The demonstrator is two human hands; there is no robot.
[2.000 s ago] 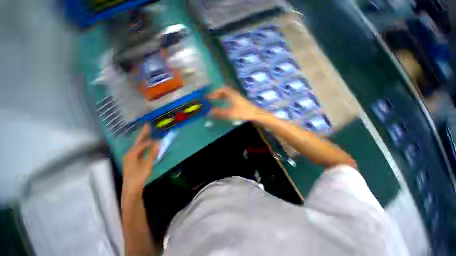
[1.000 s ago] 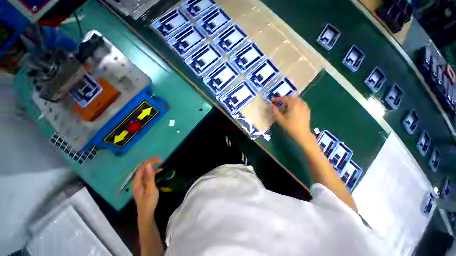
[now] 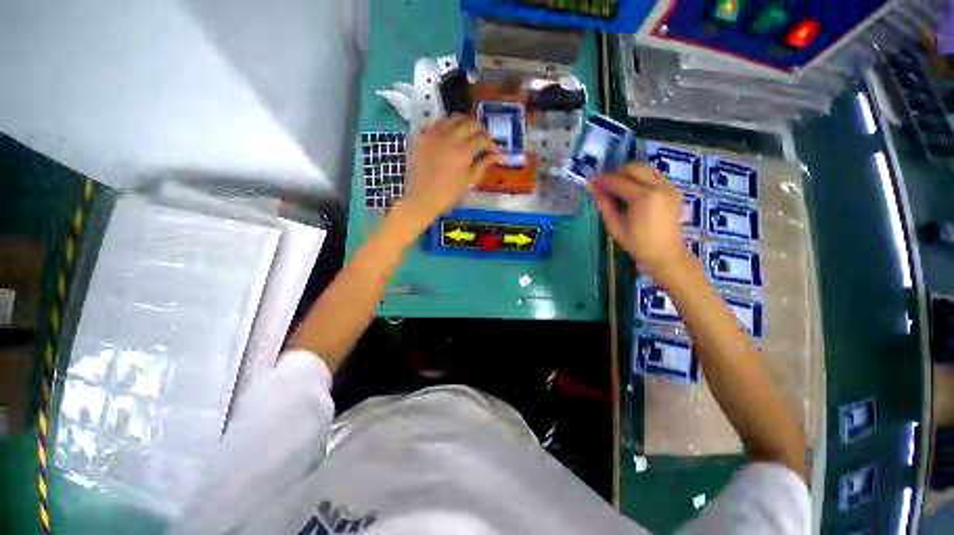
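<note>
A phone housing (image 3: pixel 503 131) sits in the orange fixture nest (image 3: pixel 506 179) on the bench press plate. My left hand (image 3: pixel 452 163) is at the left side of this housing, its fingertips at the lower left edge; whether it grips the housing is unclear. My right hand (image 3: pixel 634 206) holds a second housing (image 3: pixel 600 147) by its lower end, tilted, to the right of the plate. The start panel (image 3: pixel 490 237) is on the press front below the nest.
A blister tray (image 3: pixel 787 313) with rows of housings lies at right, with shiny stacked trays (image 3: pixel 690 94) beyond it. A control box (image 3: pixel 769 26) is overhead. An adhesive pad sheet (image 3: pixel 384 169) lies left of the press. Bagged sheets (image 3: pixel 173 313) are at left. Loose housings (image 3: pixel 858 420) lie far right.
The view has turned toward the press. My right hand has come from the tray to beside the press with a housing. My left hand has moved from the bench's front edge to the nest.
</note>
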